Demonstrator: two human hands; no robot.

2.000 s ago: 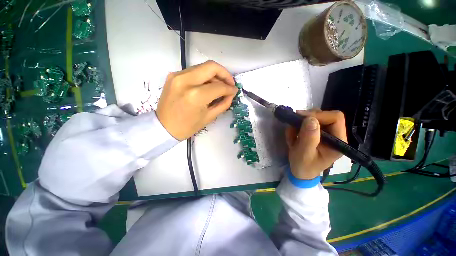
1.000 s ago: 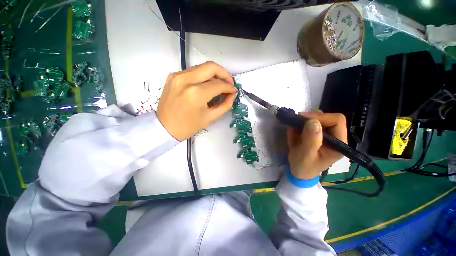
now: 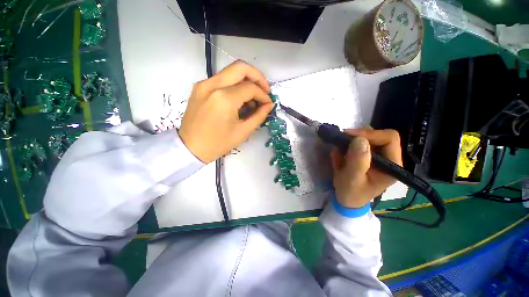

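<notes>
My right hand [image 3: 366,168], with a blue wrist band, holds the black soldering iron [image 3: 336,134] like a pen. Its silver tip points up-left and meets the top end of the column of small green circuit boards [image 3: 281,154]. My left hand [image 3: 225,113] has thumb and forefinger pinched at that same top end, just left of the tip. A very thin strand runs from the far edge toward these fingers; what exactly the fingertips pinch is too small to tell. The boards lie on the left edge of the white work pad [image 3: 330,96].
Short red and dark lead wires [image 3: 167,116] lie left of my left hand. A black cable [image 3: 209,52] crosses the white sheet under that hand. A brown round roll [image 3: 371,43] stands at far right. The black soldering station [image 3: 406,110] and yellow sponge [image 3: 468,156] are at right.
My left hand has shifted slightly up and left, and the thin strand now runs to its fingers. The view has shifted a little. The iron stays at the top of the column.
</notes>
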